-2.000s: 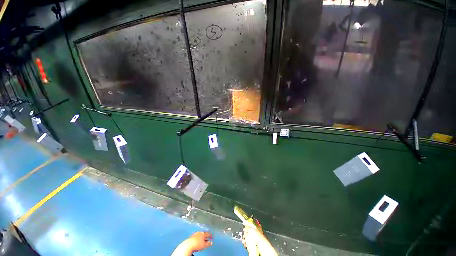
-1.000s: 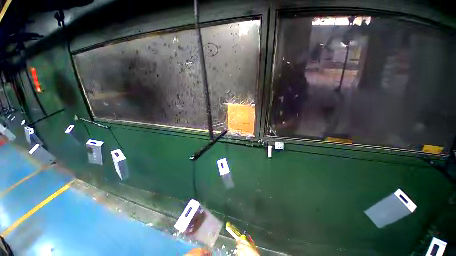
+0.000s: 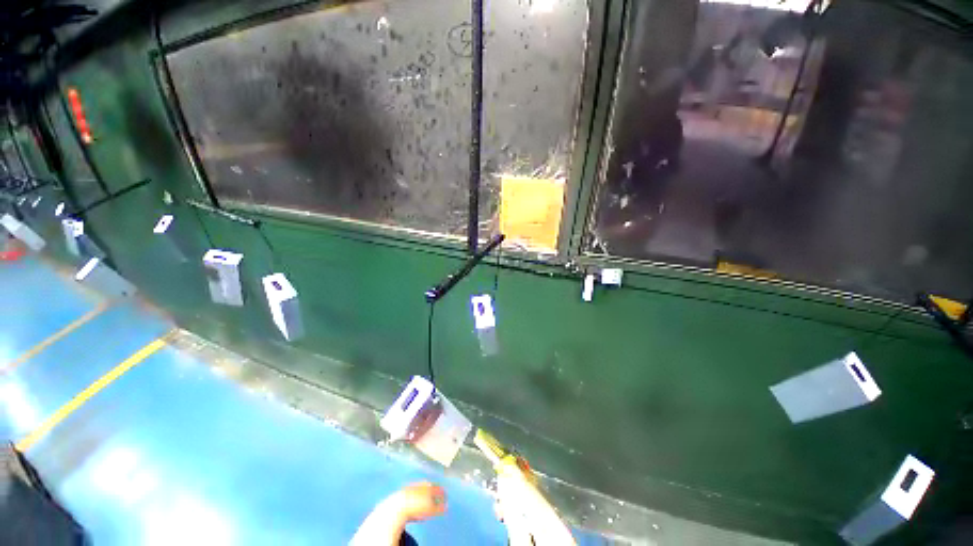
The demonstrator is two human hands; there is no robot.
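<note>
A light-grey housing [image 3: 440, 432] with a white, dark-slotted end face hangs tilted from a thin wire in front of me. A reddish-brown patch shows on its side. My right hand [image 3: 523, 503] is below and to its right, closed on a narrow yellow item [image 3: 495, 450] with some red on it. The item's tip is at or close to the housing's lower right edge; I cannot tell if they touch. My left hand [image 3: 403, 510] is below the housing, apart from it, with fingers loosely bent and nothing seen in it. Both hands are slightly blurred.
More housings hang to the left [image 3: 283, 306], behind [image 3: 483, 322] and to the right [image 3: 827, 389]. A black hanger bar [image 3: 465, 269] is above the front housing. Behind is a green wall [image 3: 640, 373] with dirty windows. Blue floor [image 3: 213, 427] with yellow lines lies lower left.
The front housing has shifted right and lower in view since the first frame, now beside the yellow item. The view dipped and came back, bringing both hands more fully into the picture.
</note>
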